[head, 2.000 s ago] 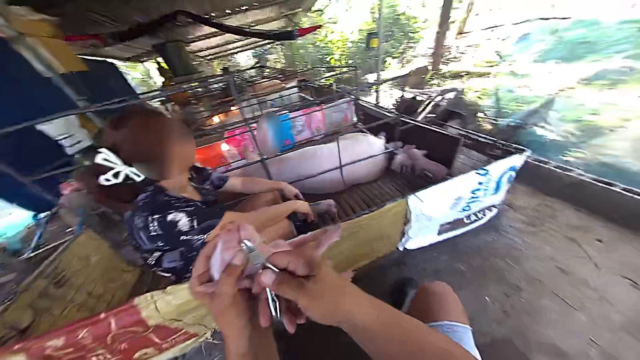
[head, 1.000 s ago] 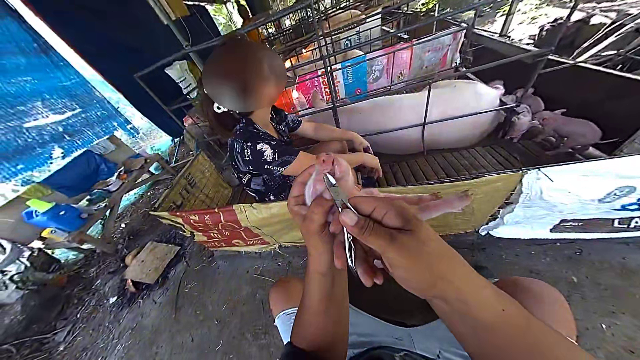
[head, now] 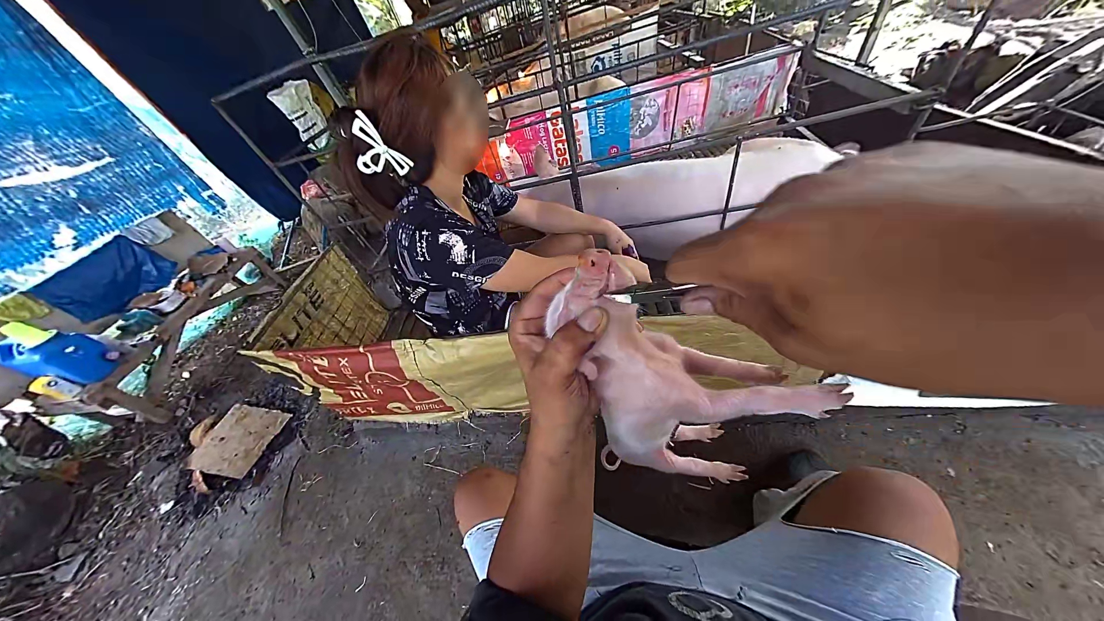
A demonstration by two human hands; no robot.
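Observation:
My left hand grips a pink piglet around its head and neck, with the thumb under the jaw. The piglet's snout points up, its mouth is partly open, and its legs stretch out to the right. My right hand is raised close to the camera, right of the piglet's mouth, with thumb and forefinger together on a thin metal tool. That looks like the pliers of the earlier frames, but most of it is hidden behind the hand. The tool's tip is by the piglet's mouth; contact cannot be told.
A person in a dark patterned shirt sits just beyond the sack-covered pen wall. Behind are metal bars and a large white pig. A flat board lies on the dirt floor at left, near a blue container.
My right hand has come up and to the right, nearer the camera. Its metal pliers, plainly seen across the piglet's mouth earlier, are now mostly hidden. My left hand keeps hold of the piglet.

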